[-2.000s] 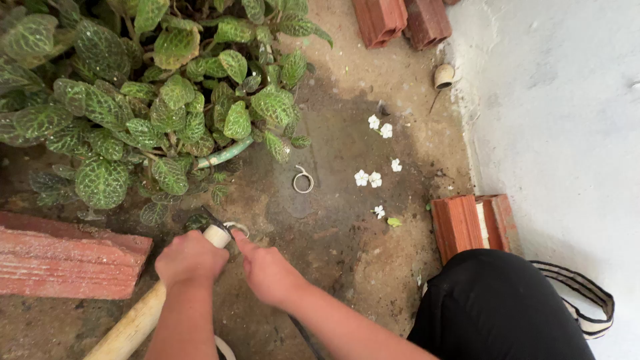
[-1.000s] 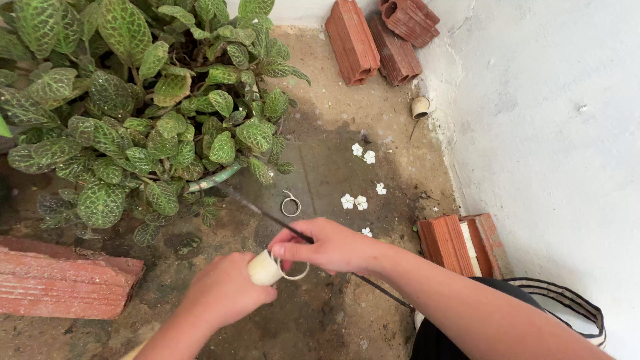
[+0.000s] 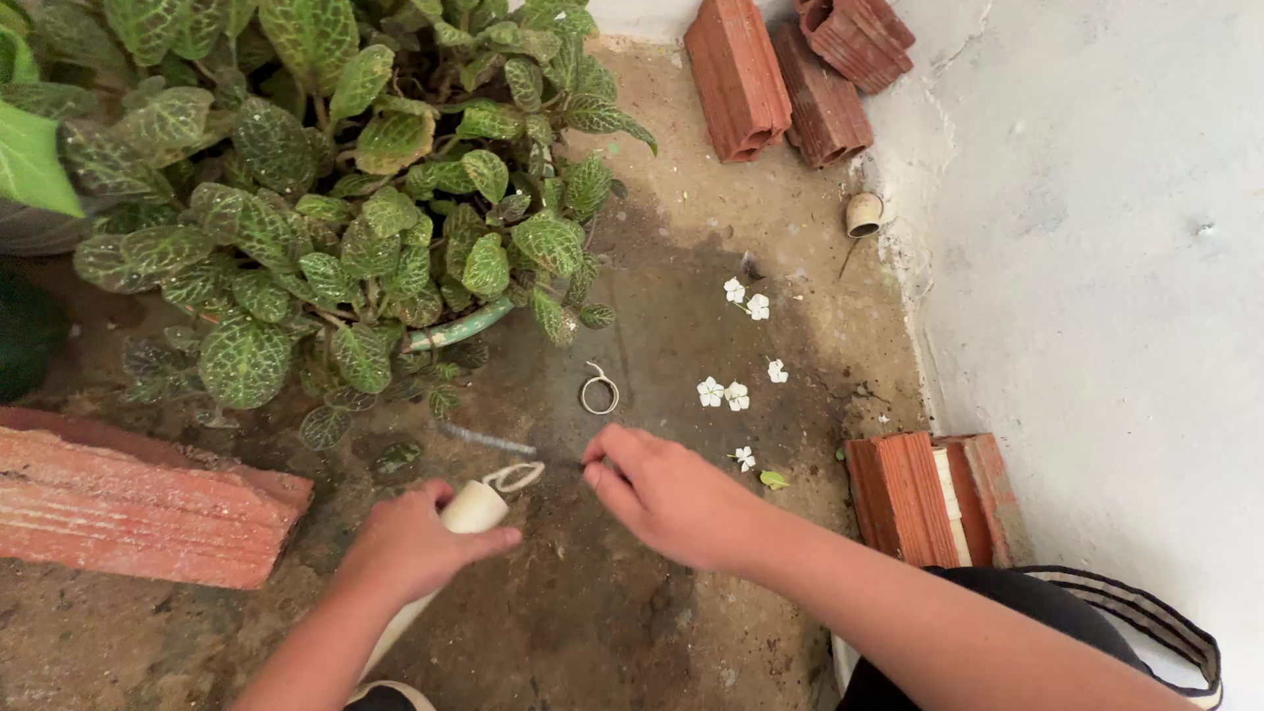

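My left hand grips a cream-coloured plastic pipe near its upper end. A thin curled strip hangs in a loop from the pipe's rim. To the right, my right hand is raised with thumb and forefinger nearly together; a small dark tip shows at them, too little to name. A blurred thin grey piece shows above the loop. On the wet concrete floor beyond my right hand lies a separate pale ring with a short tail.
Leafy potted plants fill the upper left. A large red brick lies at left, hollow bricks at the top right and others by the white wall. White flowers and a short pipe piece lie on the floor.
My right hand has moved away from the pipe's end, where it was a second ago. The long dark thin rod seen across it then no longer shows clearly. My left hand still holds the pipe.
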